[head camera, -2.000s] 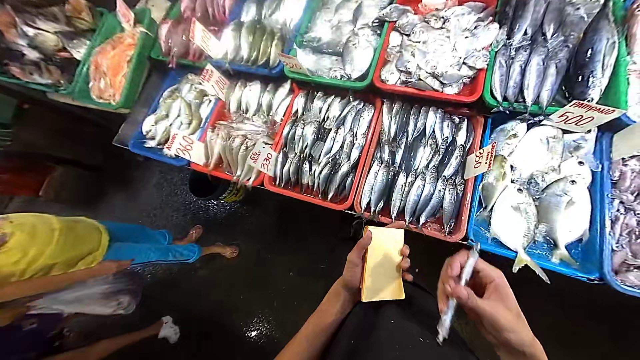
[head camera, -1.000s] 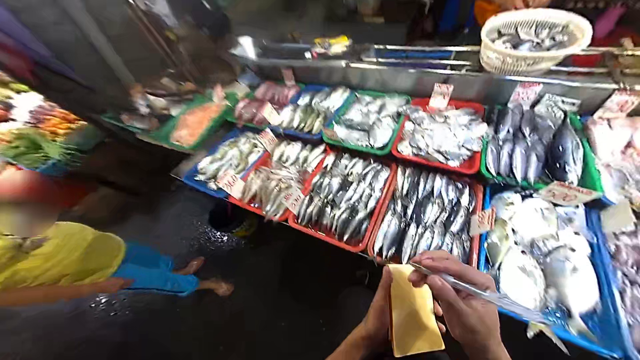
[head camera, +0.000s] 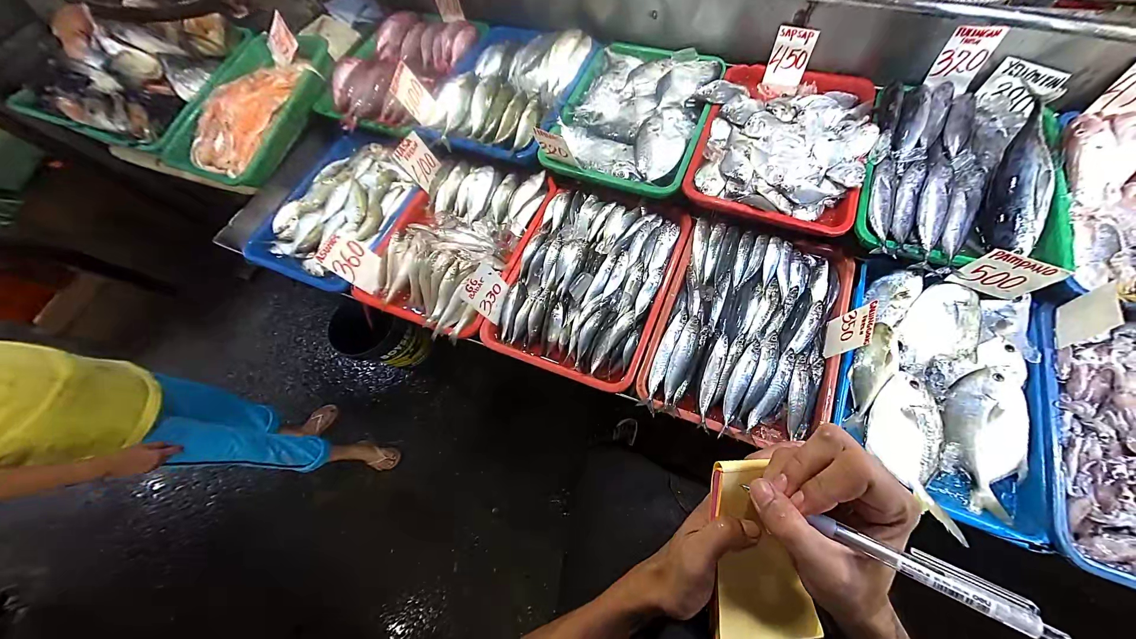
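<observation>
A small yellow notepad (head camera: 765, 586) lies upright in my left hand (head camera: 697, 564), with the thumb pressed on its left edge. My right hand (head camera: 839, 515) grips a clear-barrelled pen (head camera: 941, 577) over the pad's upper part. The pen's tip points up and left, close to the top of the page, while its capped end reaches toward the lower right. Whether the tip touches the paper cannot be told. Fingers of the right hand hide the pad's upper right corner.
Beyond my hands stand red trays of small silver fish (head camera: 581, 377), a blue tray of flat silver fish (head camera: 1021, 524) and several green trays (head camera: 661, 185), with handwritten price cards. A black bucket (head camera: 377, 337) sits on the wet floor. At left is a person in a yellow shirt (head camera: 75, 404).
Two seconds ago my right hand held the pen apart from the notepad, to its right; now it is over the pad. The view has shifted between frames.
</observation>
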